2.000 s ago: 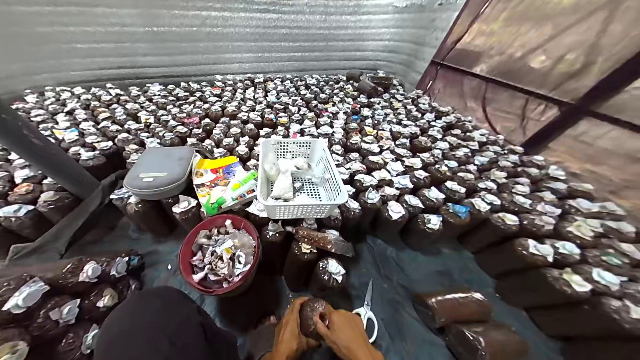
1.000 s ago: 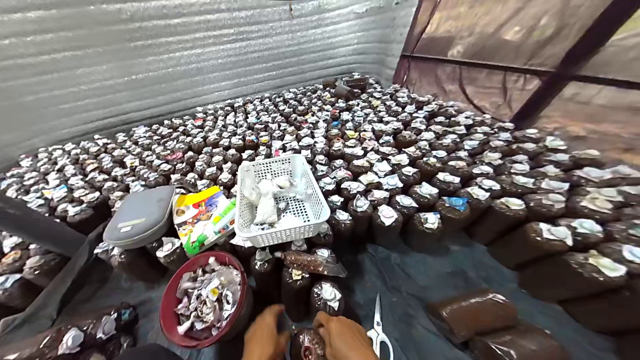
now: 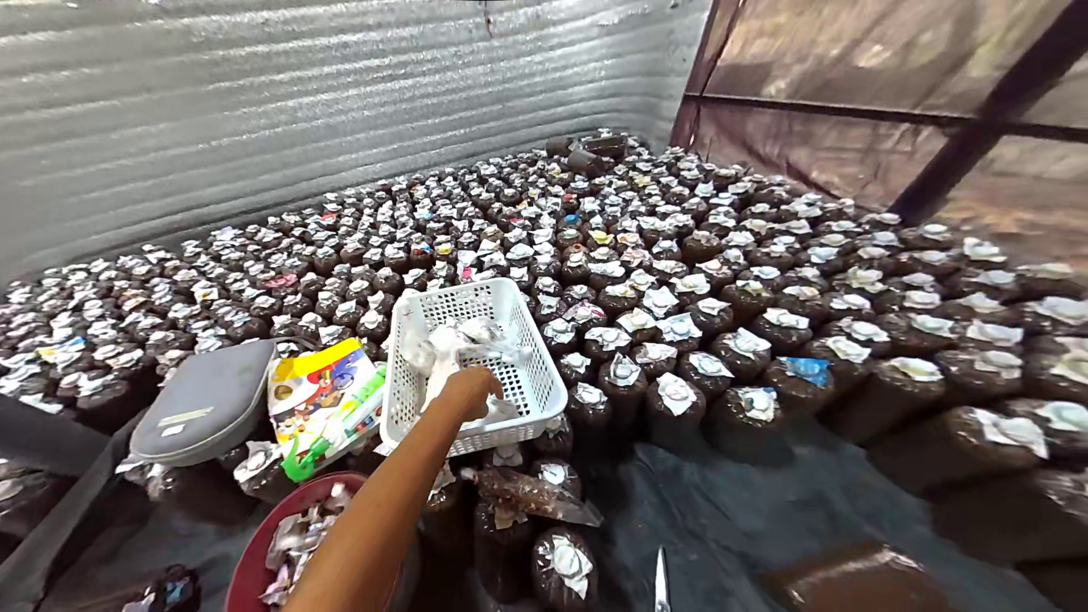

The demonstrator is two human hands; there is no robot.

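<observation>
One arm, which looks to be my left, stretches up from the bottom edge, and my left hand (image 3: 473, 393) is inside the front part of a white plastic basket (image 3: 554, 403). Its fingers point down by white material in clear plastic bags (image 3: 446, 340); whether they grip any is hidden. My right hand is out of the frame. Below the basket, a clear plastic bag of brown grainy material (image 3: 531, 495) lies across the tops of upright filled bags. The tip of the scissors (image 3: 661, 582) shows at the bottom edge.
Brown filled bags with paper-covered tops (image 3: 677, 395) stand in dense rows. A grey zip case (image 3: 204, 399), a colourful packet (image 3: 319, 382) and a red tub of paper scraps (image 3: 255, 544) are at the left. More bags (image 3: 858, 582) lie on dark sheeting at the lower right.
Both hands were together around a brown bag at the bottom; now my left hand has reached forward into the basket and my right hand is out of view. The view has shifted.
</observation>
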